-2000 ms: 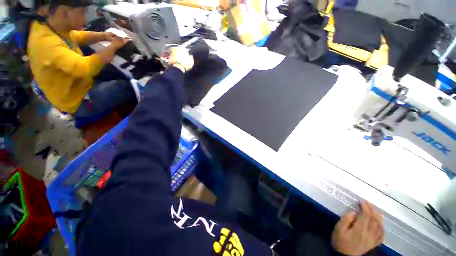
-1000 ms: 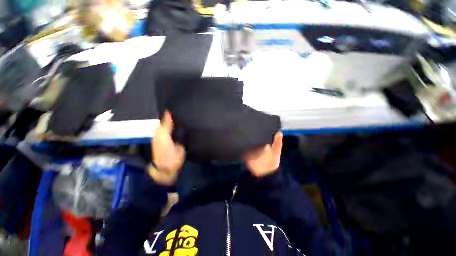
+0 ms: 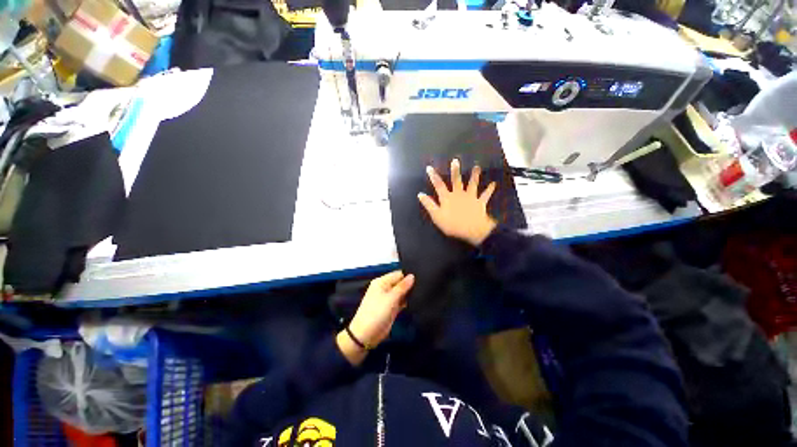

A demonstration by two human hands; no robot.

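Note:
A black fabric panel [image 3: 419, 188] lies on the white table under and right of the needle area and hangs over the front edge toward my lap. My right hand [image 3: 460, 206] lies flat on it, fingers spread. My left hand [image 3: 377, 307] pinches its left edge at the table's front edge. The white sewing machine [image 3: 446, 77] with "JACK" lettering stands behind; the panel's far end is hidden under its arm. The presser foot area [image 3: 377, 131] is at the panel's upper left. Another large black cut panel [image 3: 229, 166] lies flat to the left.
A folded black bundle [image 3: 65, 205] lies at the far left. Thread snips [image 3: 537, 175] lie right of the panel. A small black cloth [image 3: 660, 179] and a plastic bottle [image 3: 743, 175] are at right. A blue basket [image 3: 175, 384] with bags stands lower left; dark fabric [image 3: 717, 323] is heaped lower right.
The black piece held up in both hands is now laid down on the table by the machine. My right hand has opened flat on it; my left hand has moved to its near left edge.

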